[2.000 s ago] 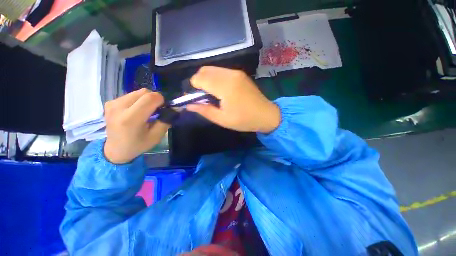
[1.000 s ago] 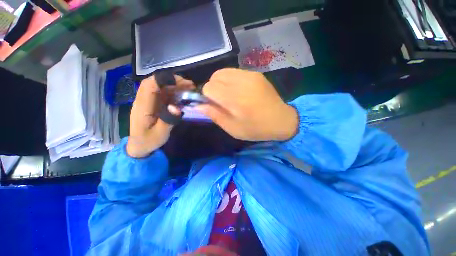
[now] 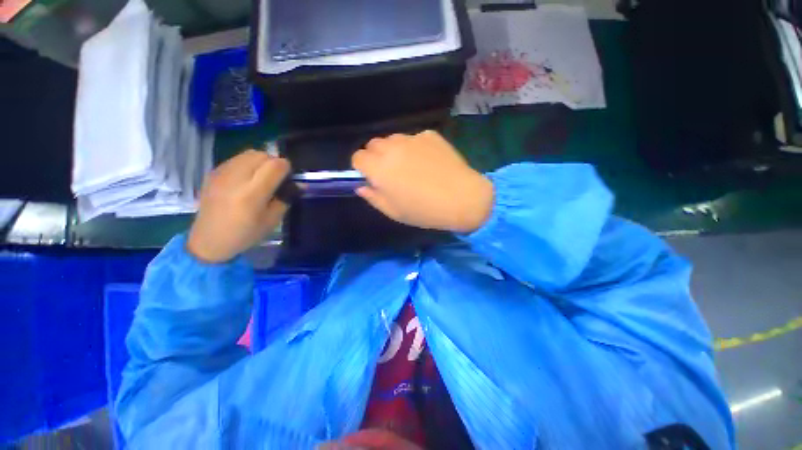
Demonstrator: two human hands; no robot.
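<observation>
A tablet (image 3: 327, 180) is held nearly edge-on in front of my chest, its long edge showing as a thin bright line. My left hand (image 3: 237, 202) grips its left end, with a black cover on a fingertip. My right hand (image 3: 424, 180) grips its right end, fingers curled over the top edge. The tablet's faces are mostly hidden by the angle. It is above a dark area, and whether it touches anything below cannot be told.
Black foam trays (image 3: 360, 92) stand behind, with a grey tablet cover (image 3: 356, 26) on top. A white stack (image 3: 114, 114) and blue parts bin (image 3: 229, 88) are left. White paper (image 3: 576, 61) with red specks (image 3: 503, 75) lies right. A blue crate (image 3: 48, 343) is lower left.
The tablet has gone from tilted and partly hidden between my hands to level, its long edge towards me. My hands have moved apart to its two ends. The camera view has also shifted.
</observation>
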